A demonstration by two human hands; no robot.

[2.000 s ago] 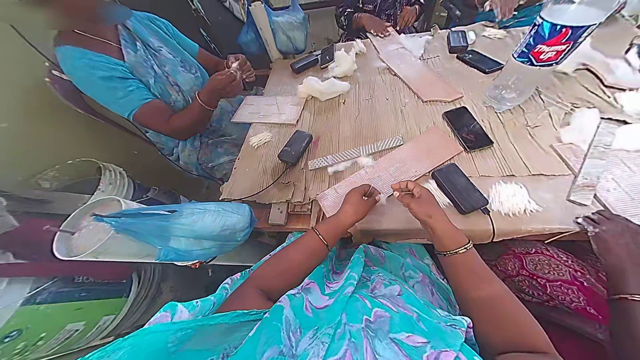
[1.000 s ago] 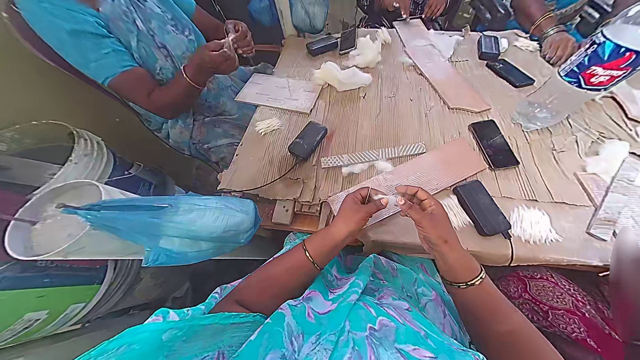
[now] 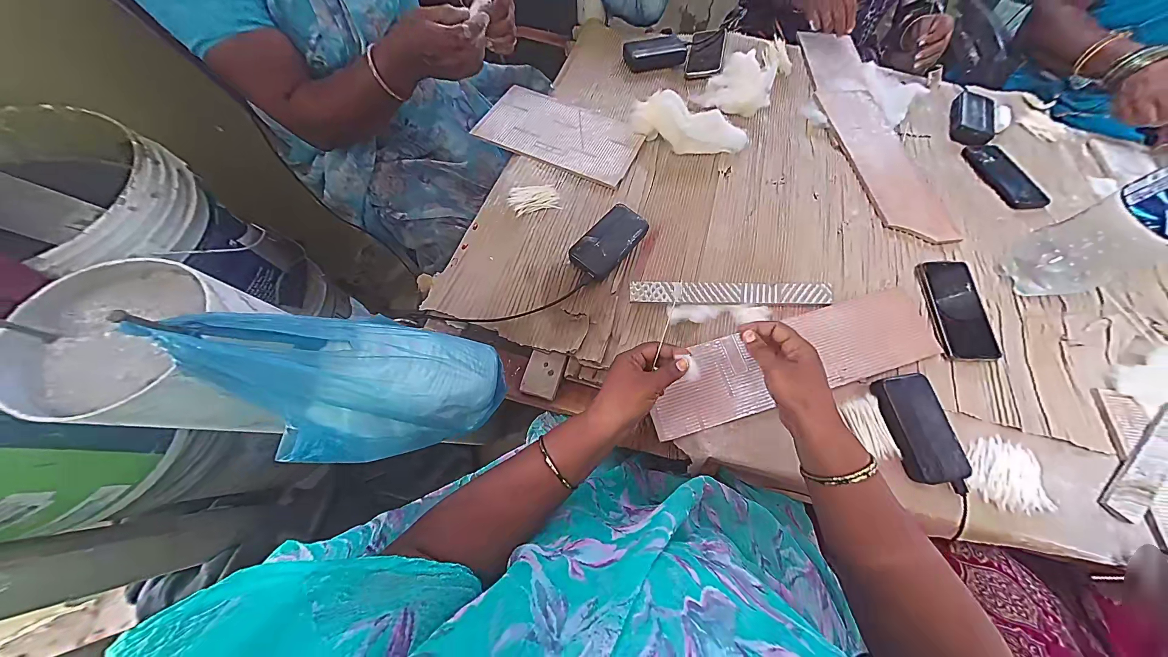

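Note:
My left hand (image 3: 641,381) pinches a small tuft of white cotton (image 3: 692,368) between thumb and fingertips, and a thin pale stick (image 3: 665,333) rises from the same hand. Just to its right, my right hand (image 3: 777,363) is raised with thumb and fingertips together; whether anything is between them cannot be told. Both hands are over a ridged pinkish board (image 3: 881,333). Beyond them lie loose cotton (image 3: 721,313) and a patterned metallic strip (image 3: 730,293). Bundles of thin white wicks (image 3: 1010,474) lie to the right, beside a black box-shaped device with a cable (image 3: 920,429).
Cardboard (image 3: 748,219) covers the table. On it are a smartphone (image 3: 960,310), another black device (image 3: 609,241), cotton wads (image 3: 689,125) and a plastic bottle (image 3: 1077,242). A blue plastic bag (image 3: 392,374) hangs at a white bucket (image 3: 91,347) on the left. Other people sit around the table.
My hands, close together one second ago, are now farther apart. A thin stick now shows upright at my left hand. The view has moved closer to the table.

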